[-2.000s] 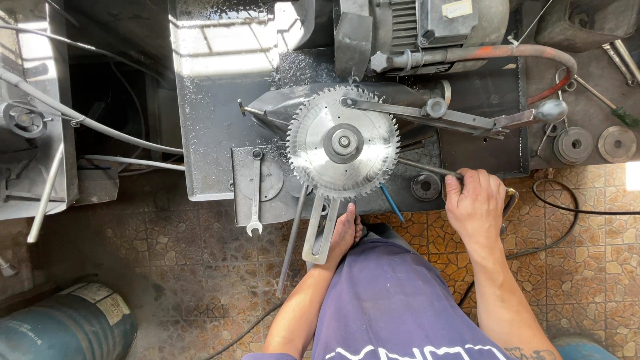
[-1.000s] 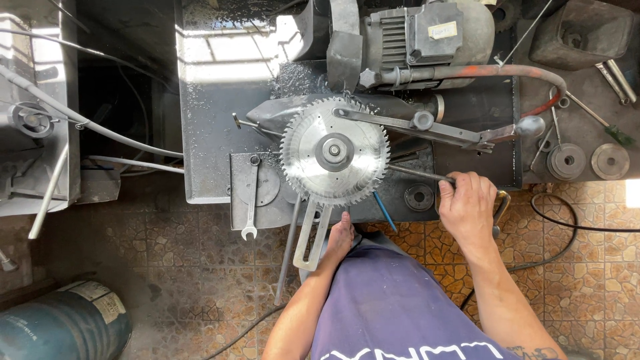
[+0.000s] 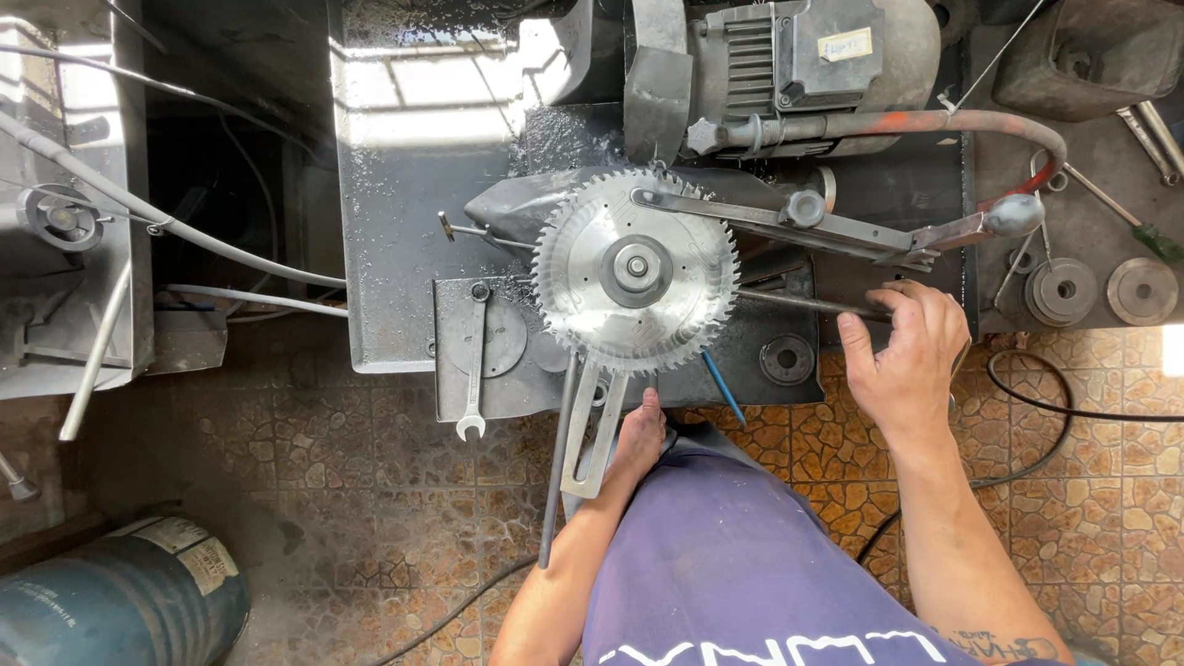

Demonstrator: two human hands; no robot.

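A toothed circular saw blade (image 3: pixel 592 287) is mounted on the machine's spindle at mid-view. My right hand (image 3: pixel 911 351) is at the end of a dark metal rod (image 3: pixel 814 303) that runs out from behind the blade; its fingers are loosely curled, and the thumb is apart from the rod. Below the blade, my left hand (image 3: pixel 640 435) is beside a slotted metal bar (image 3: pixel 592 435), thumb up at the machine's edge; its fingers are hidden, so its hold cannot be told. Another dark rod (image 3: pixel 558 462) slants down left of the bar. A flat metal arm (image 3: pixel 768 218) crosses the blade's upper right.
An open-end wrench (image 3: pixel 474 370) lies on a plate at the left. Behind the blade are an electric motor (image 3: pixel 814 74) and a red-marked hose (image 3: pixel 999 125). Metal discs (image 3: pixel 1142 290) rest at the right. A blue drum (image 3: pixel 120 592) stands lower left; a cable (image 3: pixel 1064 425) crosses the tiled floor.
My right hand has loosened from around the rod's end, its thumb and fingers now apart. My left hand remains below the blade.
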